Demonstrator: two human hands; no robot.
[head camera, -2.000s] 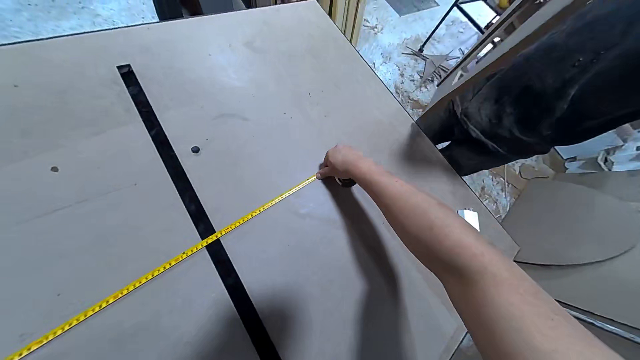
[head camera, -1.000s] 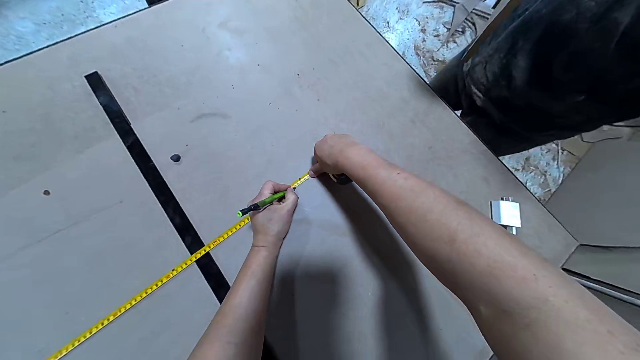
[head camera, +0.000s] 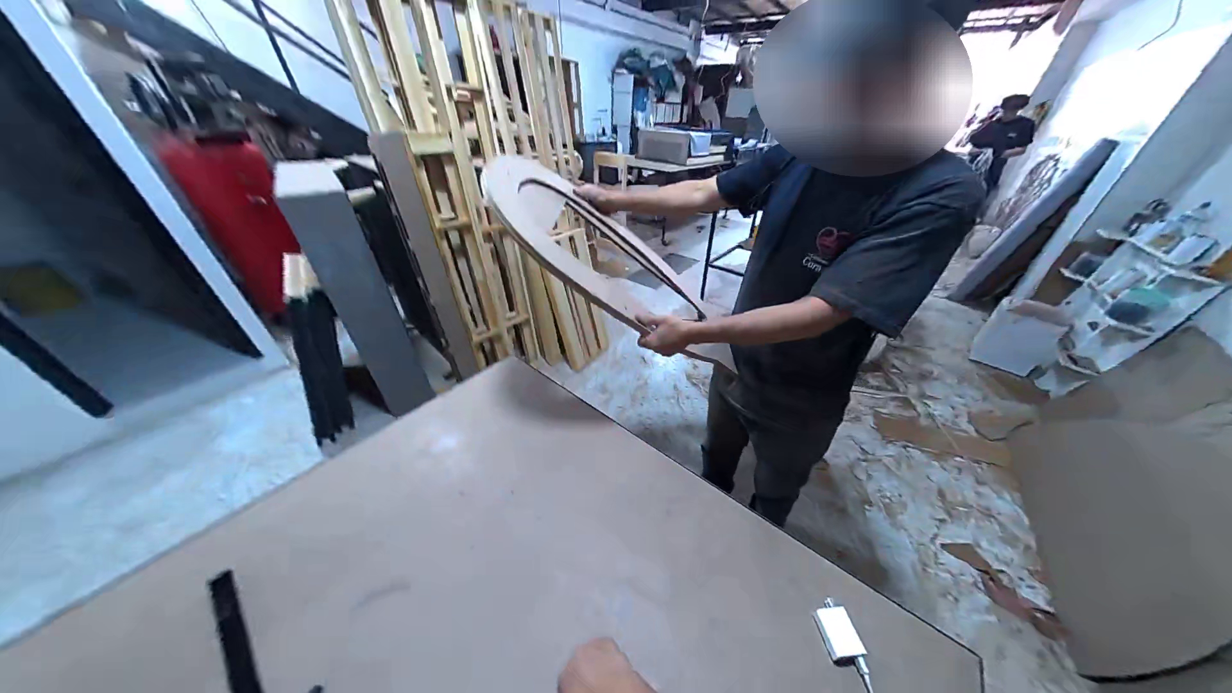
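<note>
At the bottom edge of the head view, part of my right hand (head camera: 599, 666) shows over the brown board tabletop (head camera: 539, 539); its fingers and anything in them are cut off by the frame. My left hand is out of view. The tape measure and the green pen are not visible either. A black strip (head camera: 233, 630) lies on the tabletop at the lower left. To the right of my hand rests a small white device (head camera: 840, 633) with a cable.
Beyond the table edge a co-worker (head camera: 818, 250) holds a curved board cutout (head camera: 577, 265) in both hands. Wooden frames (head camera: 462, 164) and a grey panel (head camera: 351, 289) stand behind. Scraps litter the floor (head camera: 924, 481). A large sheet (head camera: 1126, 539) is at right; another person stands far back.
The view has swung up and away from the tape. One second ago my left hand held a green pen at the tape, beside my right hand; the left hand has since left the view.
</note>
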